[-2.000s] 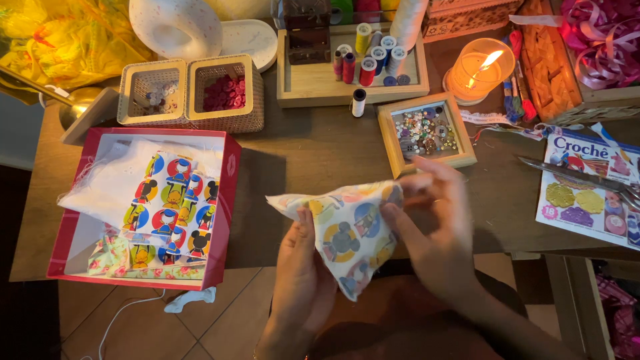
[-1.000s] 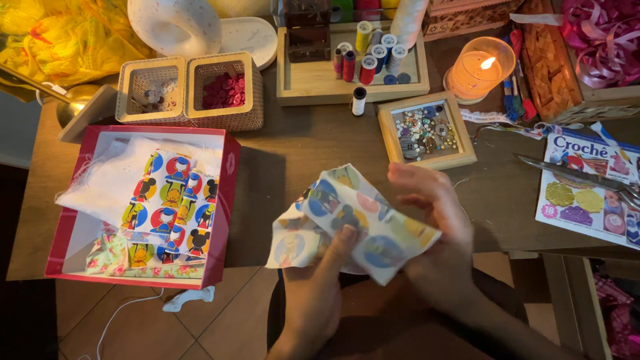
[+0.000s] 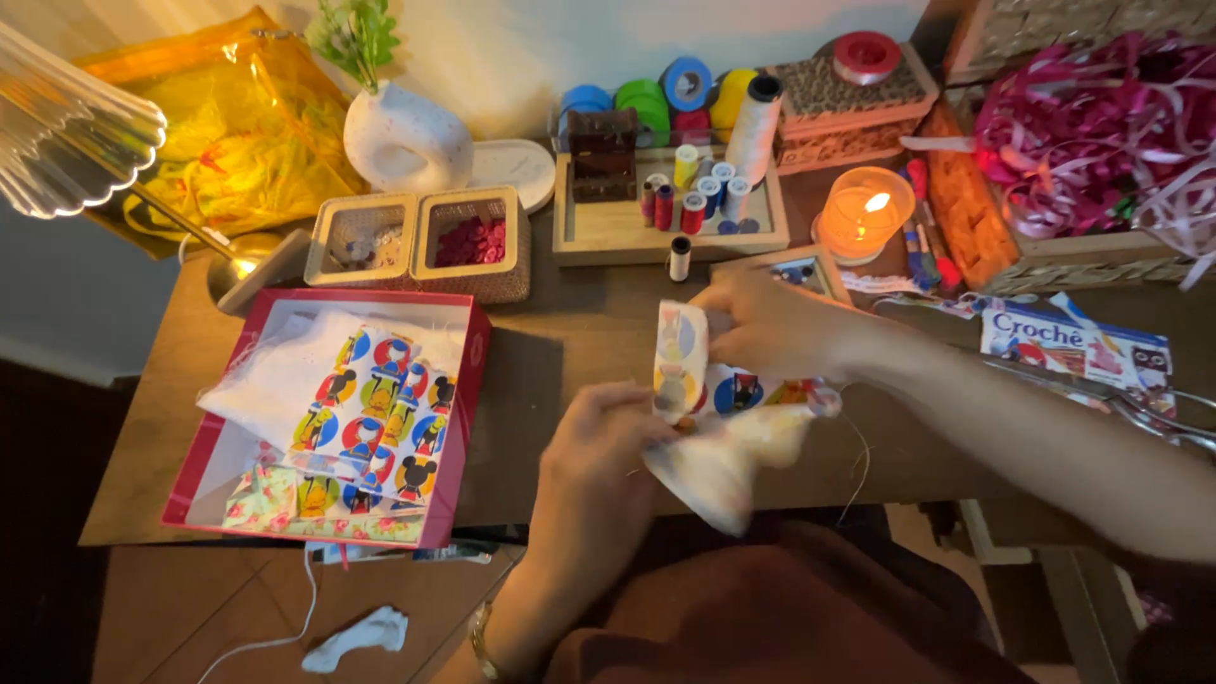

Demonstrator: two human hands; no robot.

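Observation:
A piece of printed cartoon fabric (image 3: 712,465), blurred in places, hangs between my hands over the table's front edge. My left hand (image 3: 603,456) pinches its left side, its fingertips partly behind the cloth. Higher up and to the right, my right hand (image 3: 769,328) grips the fabric's upper part, in front of the small wooden tray of beads (image 3: 836,275). A loose thread (image 3: 866,456) trails at the cloth's right. To the left, a red box (image 3: 470,380) holds white cloth (image 3: 285,380), more cartoon-print fabric (image 3: 380,408) and floral fabric (image 3: 261,499).
A lit candle in a glass (image 3: 864,214) stands just beyond my right hand. Scissors (image 3: 1140,413) lie on a crochet magazine (image 3: 1073,342) under and beyond my right forearm. Thread spools (image 3: 692,211), a black-topped spool (image 3: 679,259) and woven button baskets (image 3: 472,275) line the back.
My right hand has moved up and away over the bead tray, its forearm now stretching across the table. The fabric, spread between both hands a second ago, is now bunched and folded. The view has shifted.

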